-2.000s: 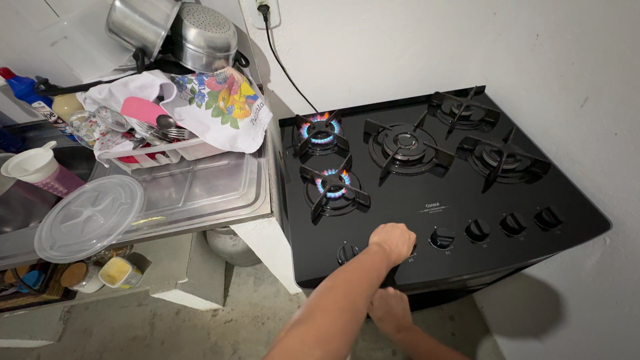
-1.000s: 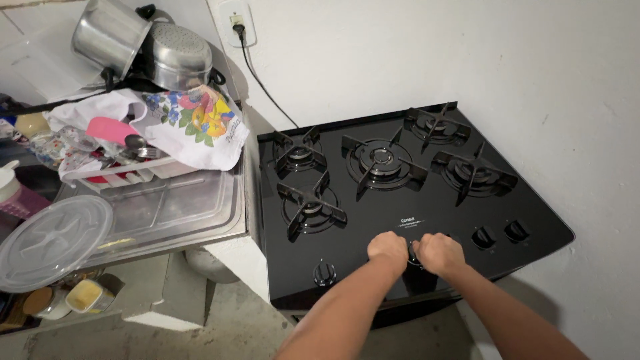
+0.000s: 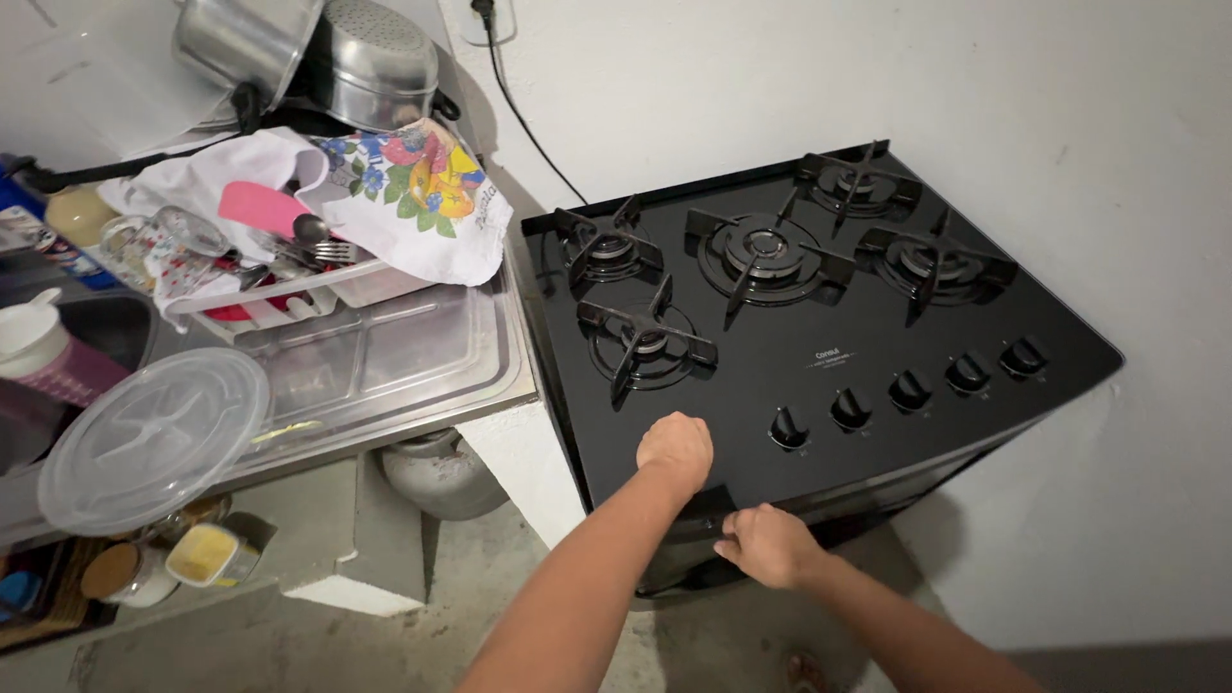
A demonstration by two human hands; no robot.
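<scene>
A black glass-top gas stove (image 3: 770, 356) stands against the wall, with no flame showing on its burners. My left hand (image 3: 677, 450) is curled over the stove's front left corner area, where its fingers hide whatever lies under them. Five control knobs would be too many to count; several, such as the black knob (image 3: 789, 427), sit in a row to the right of that hand. At the stove's front edge my right hand (image 3: 770, 545) has its fingers partly bent, with nothing seen in them. The front left burner (image 3: 645, 334) is beyond my left hand.
Left of the stove is a steel sink counter (image 3: 491, 385) with a dish rack (image 3: 361, 282), a floral cloth (image 3: 404, 183) and metal pots (image 3: 371, 67). A clear plastic lid (image 3: 154, 438) lies near its edge. Below are jars (image 3: 130, 575) and a gas cylinder (image 3: 443, 476). A power cord (image 3: 520, 111) runs behind the stove.
Two left burners were lit two seconds ago and show no flame one second ago or now. Both hands have left the middle knobs; the left moved left, the right down to the front edge.
</scene>
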